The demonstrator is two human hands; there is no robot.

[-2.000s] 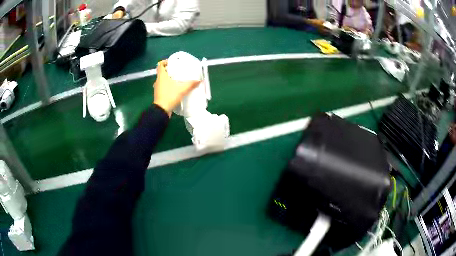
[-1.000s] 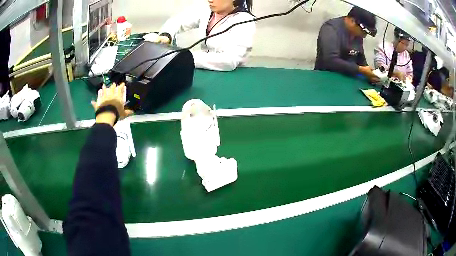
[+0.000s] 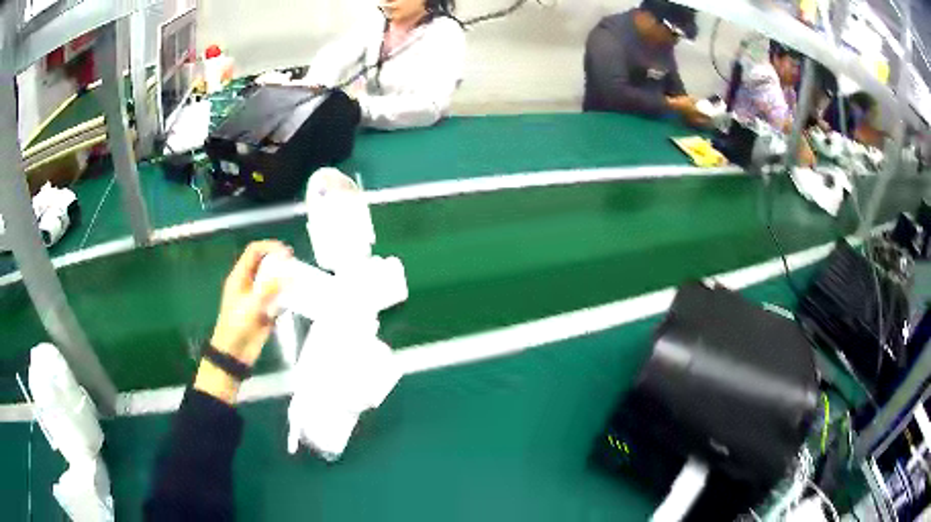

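Observation:
My left hand [image 3: 248, 296], with a dark band at the wrist, is closed on the base end of a white security camera [image 3: 342, 382]. The camera's round head hangs down toward me over the near edge of the green conveyor. A second white camera [image 3: 342, 219] lies on the conveyor just behind it, its foot partly overlapped in view by the held one. The image is blurred there, so I cannot tell if they touch. My right hand is not in view.
Another white camera [image 3: 69, 428] stands at the left edge by a metal post. A black label printer [image 3: 720, 377] sits at the near right. Another black printer [image 3: 281, 138] is across the conveyor [image 3: 531, 245]. Several people work along the far side; cables lie at right.
My left hand set one camera on the conveyor, reached to the other further left, and has now brought that one back toward me. The view has also shifted.

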